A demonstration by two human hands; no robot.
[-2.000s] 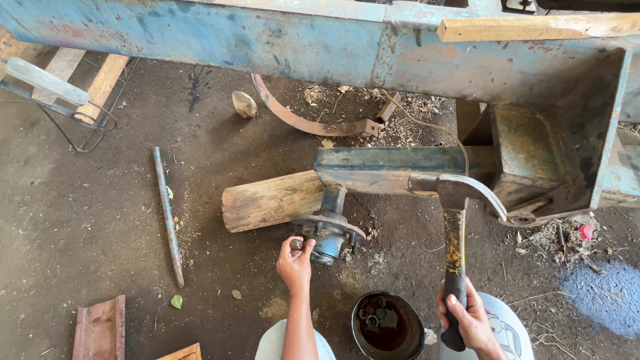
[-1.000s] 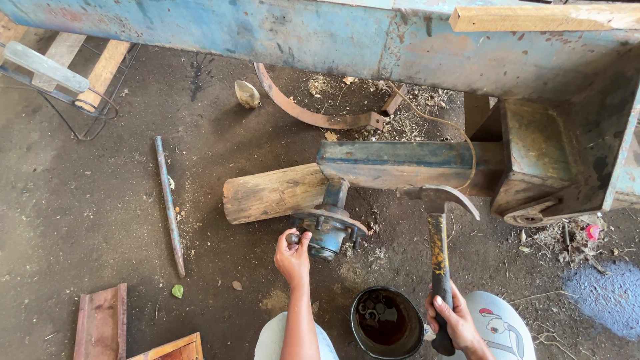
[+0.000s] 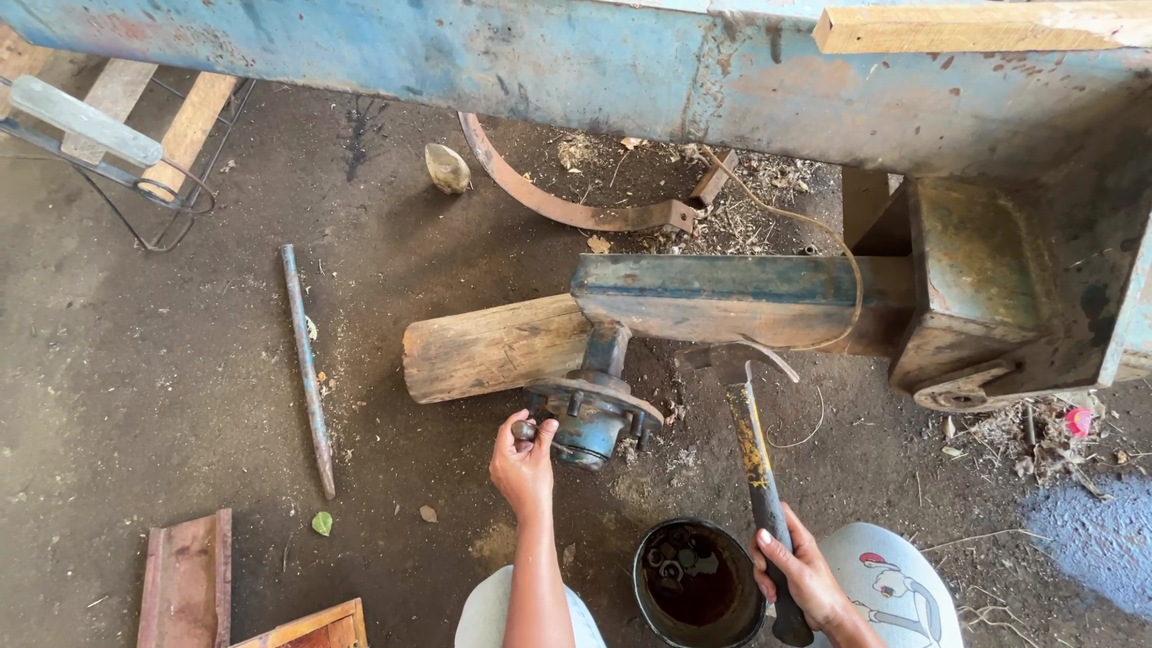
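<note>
My left hand [image 3: 526, 463] grips a short dark metal tool with a rounded end [image 3: 524, 430], probably a punch or chisel, its thin end against the cap of a blue wheel hub [image 3: 589, 423]. The hub's round flange carries several studs, and a stub joins it to a steel beam [image 3: 720, 292]. To the right, my right hand [image 3: 796, 567] is closed around the dark handle of a claw hammer [image 3: 760, 450], its head up near the beam, apart from the hub. A black bucket [image 3: 637, 576] with dark liquid and ring-shaped parts stands between my knees.
A log [image 3: 490, 351] lies by the beam's end. Behind are a curved rusty steel strip [image 3: 576, 211], a stone [image 3: 447, 169] and a large blue metal frame [image 3: 540, 67]. A metal rod [image 3: 309, 369] and a rusty channel piece [image 3: 186, 576] lie on the left.
The hammer in my right hand has moved down and away from the beam, then back up slightly. My left hand stays at the hub with the metal tool.
</note>
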